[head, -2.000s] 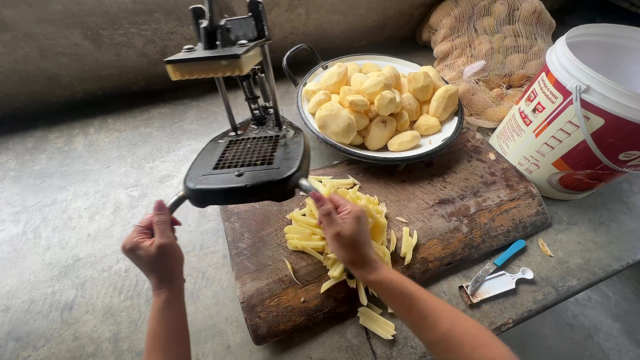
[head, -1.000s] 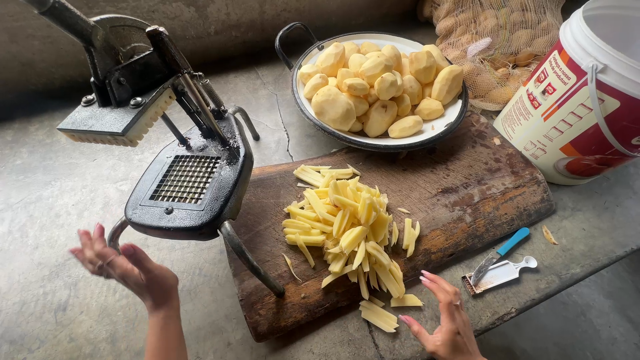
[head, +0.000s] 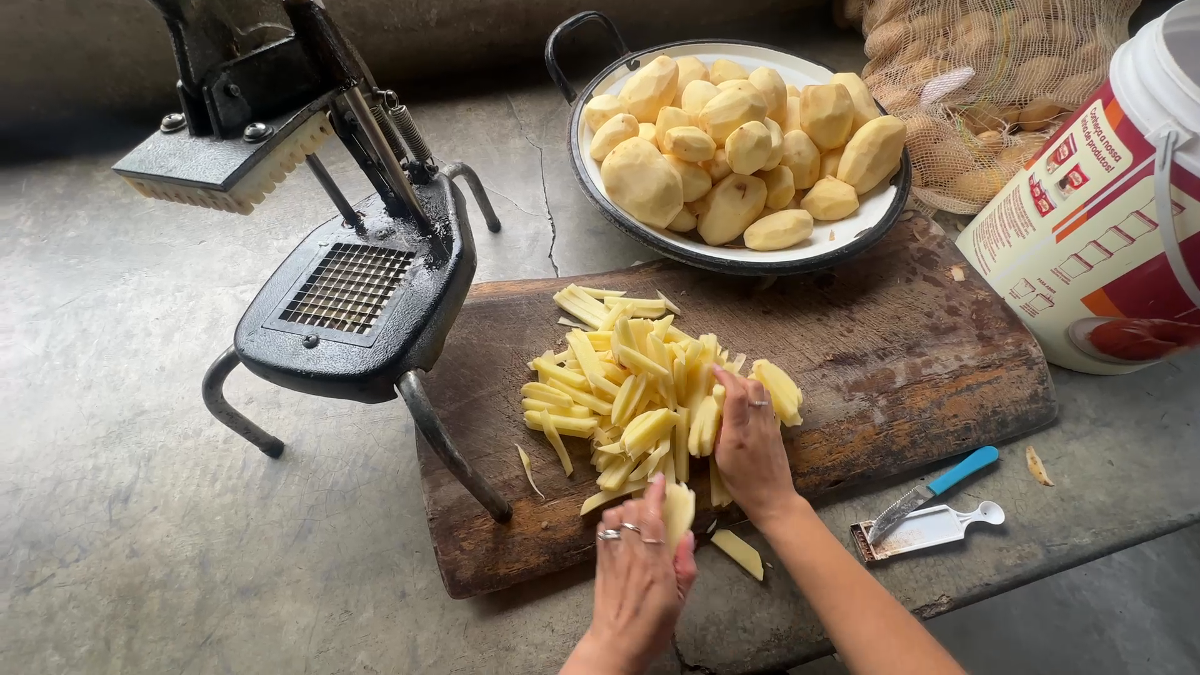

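Note:
A heap of cut potato sticks (head: 628,375) lies on a thick wooden board (head: 900,375). My left hand (head: 642,562), wearing rings, holds a bundle of potato sticks (head: 679,516) at the board's front edge. At the heap's right side, my right hand (head: 752,445) touches the sticks; its fingertips are partly hidden among them, so its grip is unclear. Left of the heap stands a black lever-type potato cutter (head: 347,309) with a square blade grid, one front leg on the board. Behind the board, a white enamel pan with a black rim (head: 619,220) holds peeled potatoes (head: 741,122).
A white and red plastic bucket (head: 1059,234) stands at the right, beside a mesh sack of unpeeled potatoes (head: 994,84). A blue-handled knife (head: 961,471) rests across a white peeler or grater (head: 928,530) near the counter's front edge. One loose potato piece (head: 738,553) lies before the board.
Both hands have let go of the cutter's legs and come to the potato sticks. The cutter now stands farther left of the heap. The sticks at the front edge have been picked up.

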